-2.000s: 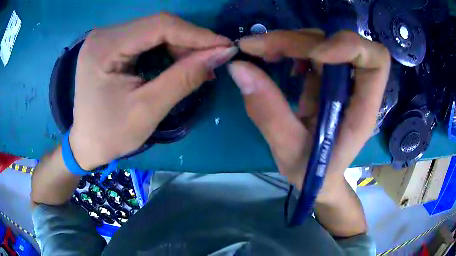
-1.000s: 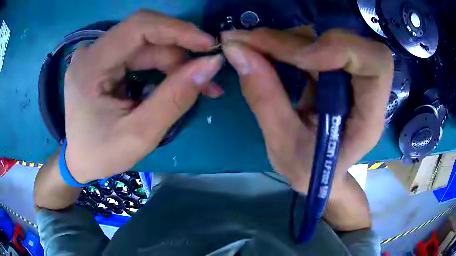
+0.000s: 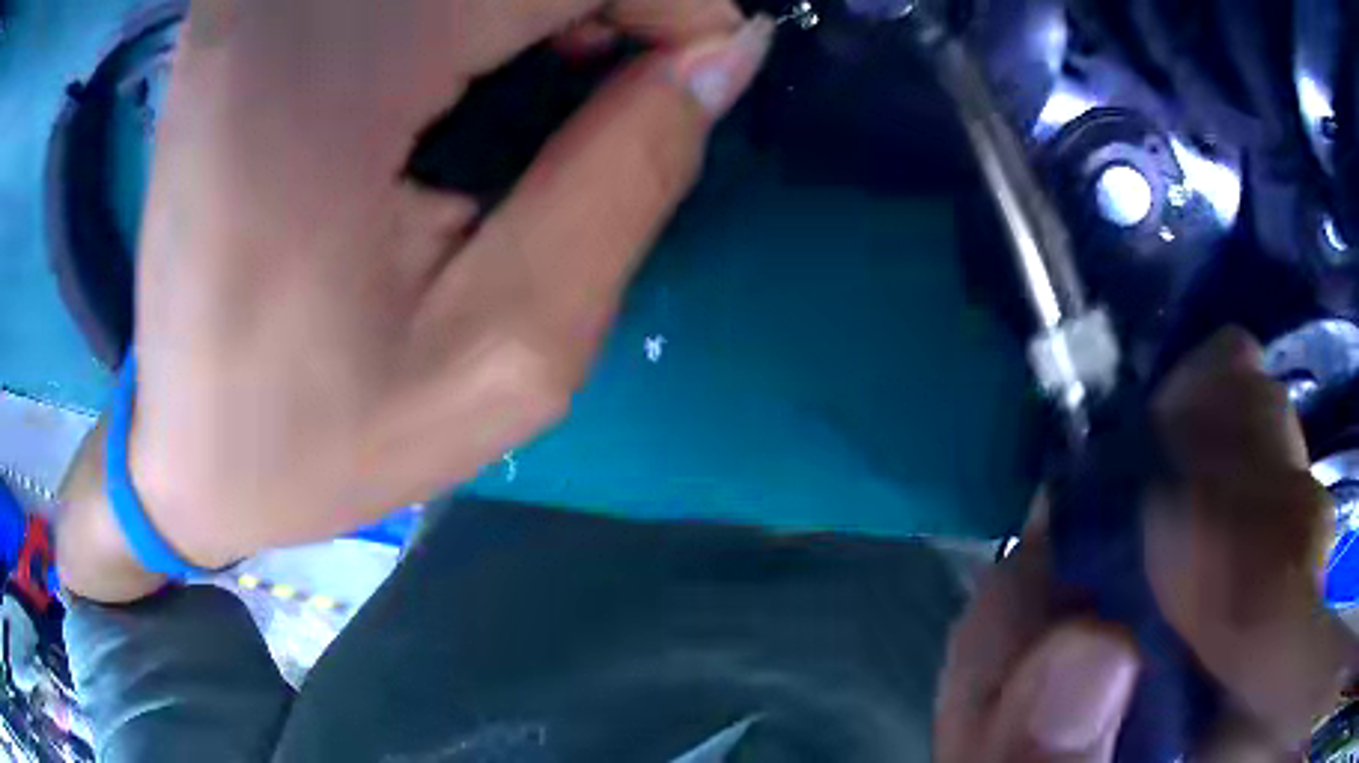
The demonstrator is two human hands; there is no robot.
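Observation:
My left hand (image 3: pixel 373 283), with a blue band on the wrist, is at the upper left. Its thumb and index fingertip are pinched at the top edge; what they pinch is too small to see clearly. My right hand (image 3: pixel 1163 596) is at the lower right, blurred, and holds the dark handle of a soldering iron (image 3: pixel 1019 224). The iron's silver barrel points up to the top edge, right of my left fingertips. A dark speaker part (image 3: pixel 835 90) lies under the barrel's far end, partly cut off by the frame.
Several black speaker drivers with pale centres (image 3: pixel 1124 194) are heaped at the upper right. A black headband arc (image 3: pixel 90 194) lies on the blue-green mat (image 3: pixel 805 373) at the left, partly behind my left hand. Yellow-marked floor shows at the lower left.
My right hand has let go of the pinch, moved down and right, and now grips the iron with its barrel pointing up. My left hand has moved up. The view has shifted closer.

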